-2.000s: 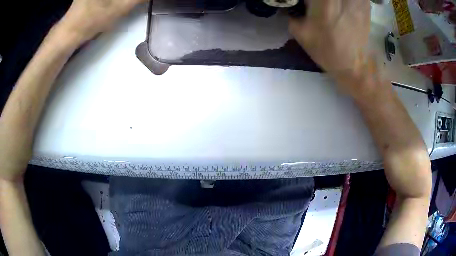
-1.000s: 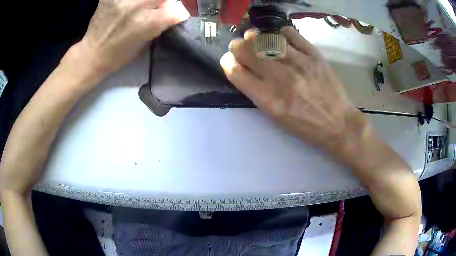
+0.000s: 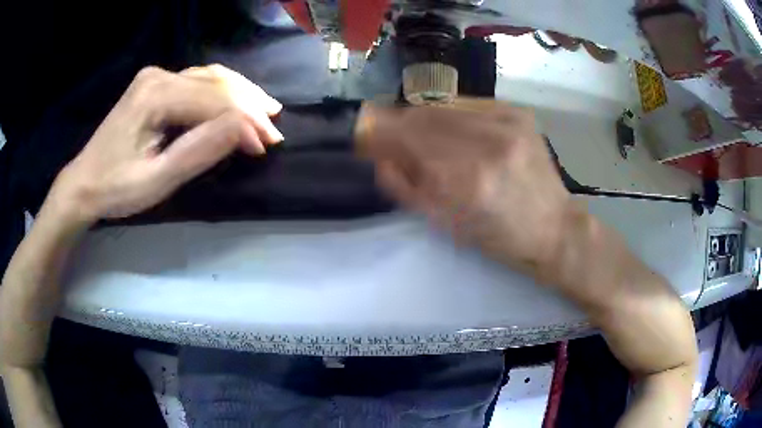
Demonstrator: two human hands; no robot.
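Note:
A black garment (image 3: 292, 180) lies across the machine bed in front of the needle area, with a straight doubled edge between my hands. My left hand (image 3: 188, 134) pinches the cloth between thumb and fingers, left of the presser area. My right hand (image 3: 472, 167) is blurred and holds the same edge at its right end, fingertips on the cloth. The red and white machine head (image 3: 363, 23) is above the cloth. The presser foot and needle tip cannot be made out clearly.
A cream ribbed dial (image 3: 430, 82) is just above my right hand. A measuring tape (image 3: 334, 341) runs along the table's front edge. A yellow label (image 3: 650, 87) and a recessed bobbin winder plate (image 3: 723, 253) are at the right. My grey-clad lap is below.
Black cloth now covers the bed plate and its brown corner tab. My left hand has moved down and left with the cloth. My right hand came in from the right and now holds the edge.

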